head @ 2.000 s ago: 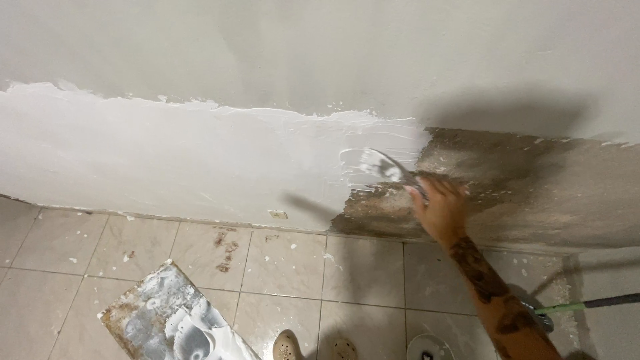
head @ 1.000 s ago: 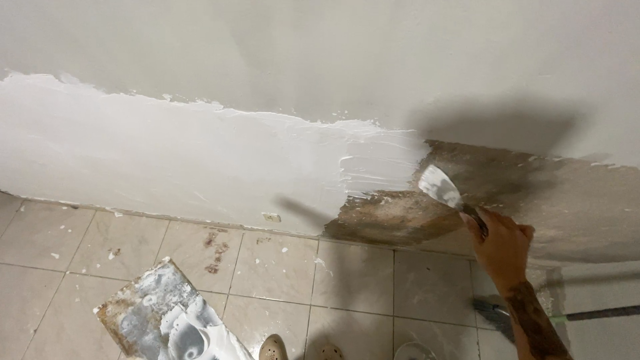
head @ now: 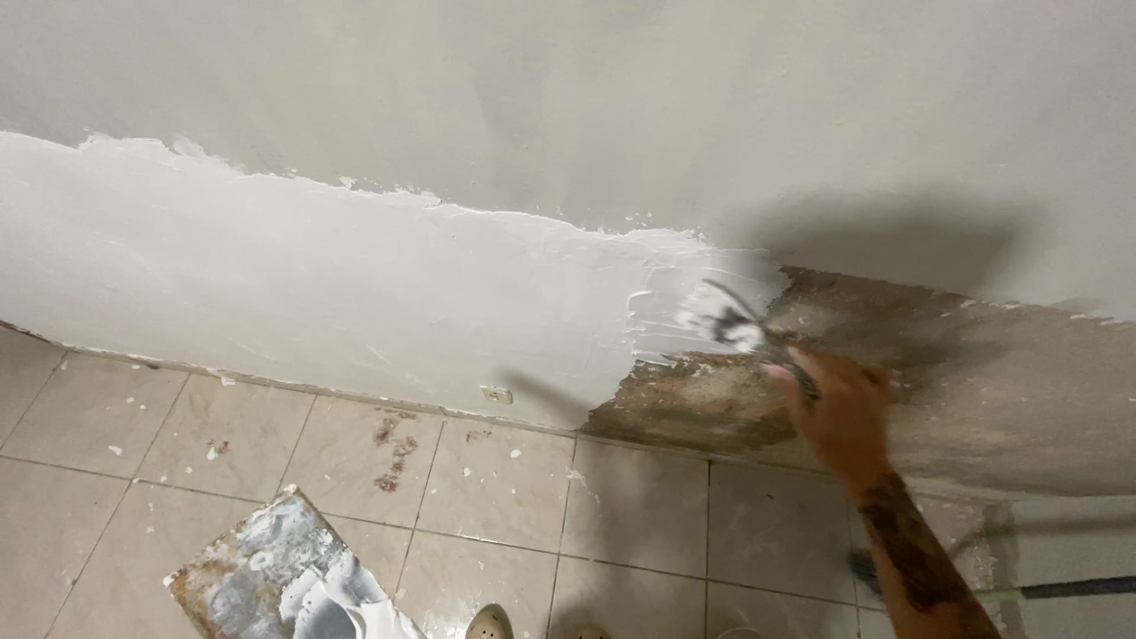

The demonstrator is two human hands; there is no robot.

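Note:
My right hand [head: 839, 417] is closed around the handle of a putty knife [head: 723, 319], its blade smeared with white filler and blurred by motion. The blade is over the right end of the fresh white filler band [head: 399, 284] on the wall, beside the bare brown plaster [head: 994, 390]. A board [head: 240, 568] coated with white filler, a thick mound [head: 346, 603] on it, shows at the bottom left above the floor. What supports the board is out of frame, and my left hand is not visible.
A wall socket [head: 497, 394] sits low in the white band. Floor tiles [head: 497, 497] along the wall carry white specks and brown stains. Shoe tips [head: 490, 623] show at the bottom edge. A dark pole [head: 1078, 587] and a dark brush-like thing [head: 863, 570] lie at the lower right.
The putty knife swung right, over the edge of the brown plaster, and is now back left over the white filler. More ridged filler shows near that edge than two seconds ago.

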